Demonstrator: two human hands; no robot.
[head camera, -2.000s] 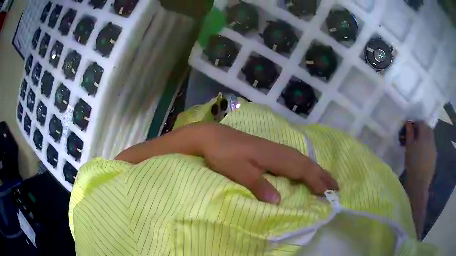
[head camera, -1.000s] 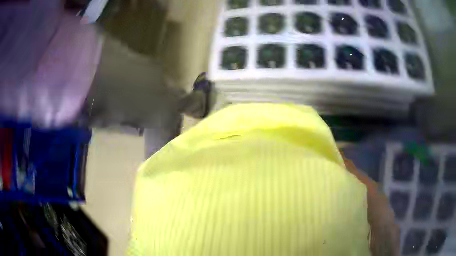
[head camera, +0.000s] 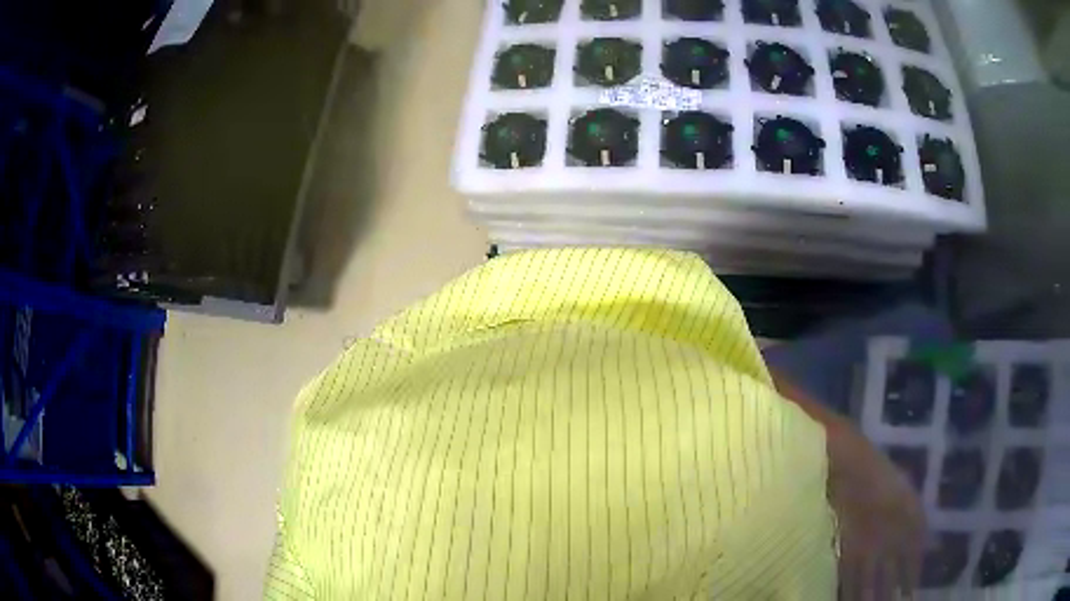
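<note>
Stacked white foam trays (head camera: pixel 716 197) stand in front of me at the top. The top tray's pockets hold round black modules (head camera: pixel 698 141) with greenish centres and short pale pins. A small printed paper label (head camera: pixel 652 94) lies on it. My left hand (head camera: pixel 874 511) is at the lower right beside my yellow striped sleeve. It is blurred and its fingers cannot be made out. A second white foam tray (head camera: pixel 866 405), blurred, lies at the right edge with dark modules in its pockets. My right hand is out of the picture.
A green tape marker (head camera: pixel 942 356) is on the right tray's edge. Blue racks (head camera: pixel 82 470) stand at the left. A large dark flat-sided object (head camera: pixel 223 164) is at the upper left, over the pale floor (head camera: pixel 235 411). A pale pipe-like shape (head camera: pixel 995 45) is at the upper right.
The view has swung from the working tray toward the stack and floor. My right hand has left the picture. Since one second ago, the pink blurred shape at the upper left is gone.
</note>
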